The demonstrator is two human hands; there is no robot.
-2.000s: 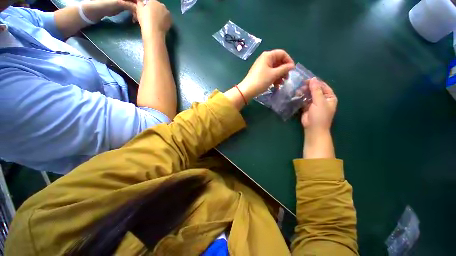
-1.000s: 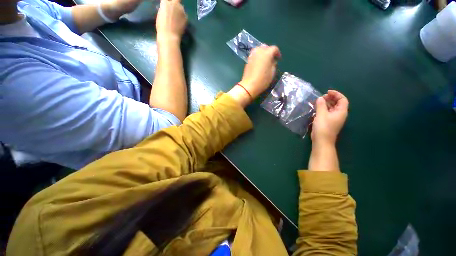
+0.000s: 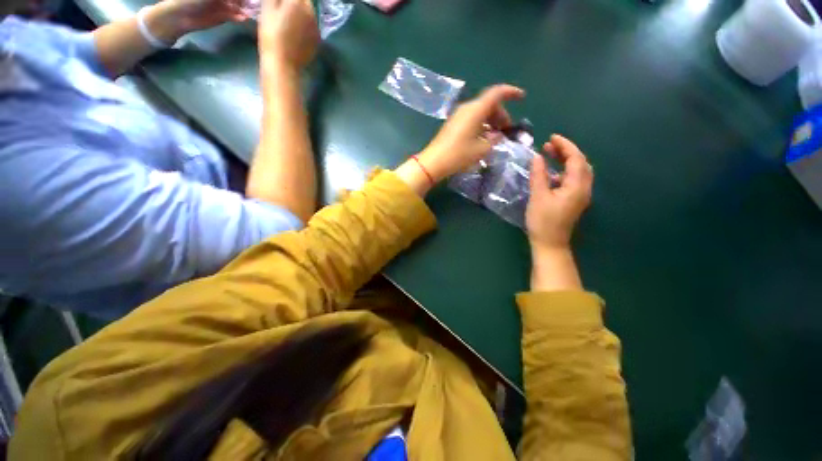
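A larger clear zip bag [image 3: 506,185], shiny and wrinkled, lies between my hands. My right hand [image 3: 559,194] holds its right edge at the thumb, with the other fingers curled up. My left hand [image 3: 473,131] is over the bag's upper left part, with its fingers blurred. A small dark item [image 3: 521,131] shows just beyond the left fingertips at the bag's far edge; whether the fingers grip it cannot be told. A small clear zip bag [image 3: 420,88] lies flat beyond my left hand, and no dark cable shows in it.
A person in light blue sits at the left with hands [image 3: 290,34] on clear plastic at the table's edge. A white roll [image 3: 766,40] and a blue and white carton [image 3: 807,149] are at the right. Another clear bag [image 3: 719,423] lies at the lower right.
My left hand has moved from the small bag back to the larger bag. The black cable no longer shows in the small bag, and a dark item shows by my left fingers.
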